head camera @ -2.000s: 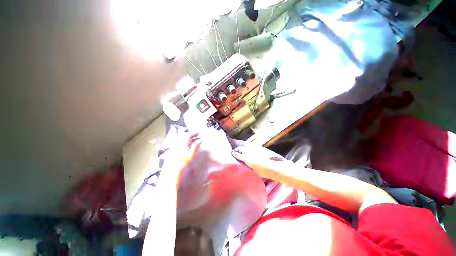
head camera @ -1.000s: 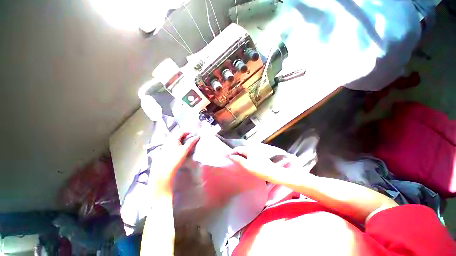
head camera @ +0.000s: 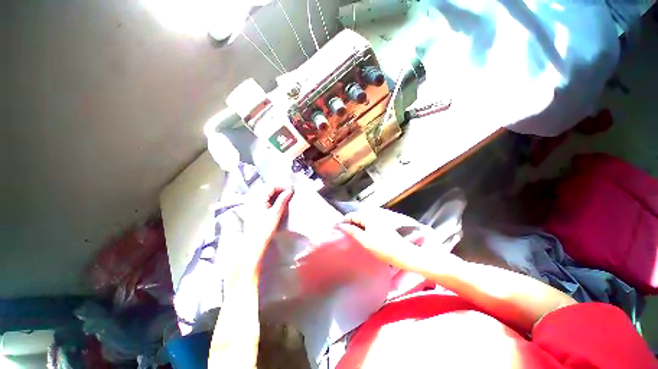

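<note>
The overlock machine (head camera: 339,108) stands on the table, with several dark tension dials and a green-white badge. A limp garment piece (head camera: 306,223), pale with a reddish patch in the glare, runs from the machine's needle area down over the lap. My left hand (head camera: 274,212) lies on the cloth at its left, just below the needle area, fingertips pinching it. My right hand (head camera: 361,234) holds the cloth edge to the right, nearer the body. Glare hides the exact finger contact and the presser foot.
A large pile of light cloth (head camera: 505,65) lies beyond the machine. A slim metal tool (head camera: 430,109) lies beside it. The table's brown-orange edge (head camera: 447,169) runs diagonally. A red block (head camera: 610,220) and a grey cloth heap (head camera: 555,263) are at right, plastic bags (head camera: 130,267) at left.
The machine looks larger and closer to the upper middle than two seconds ago, as the view shifted. Both hands still hold the cloth, now slightly farther from the needle area.
</note>
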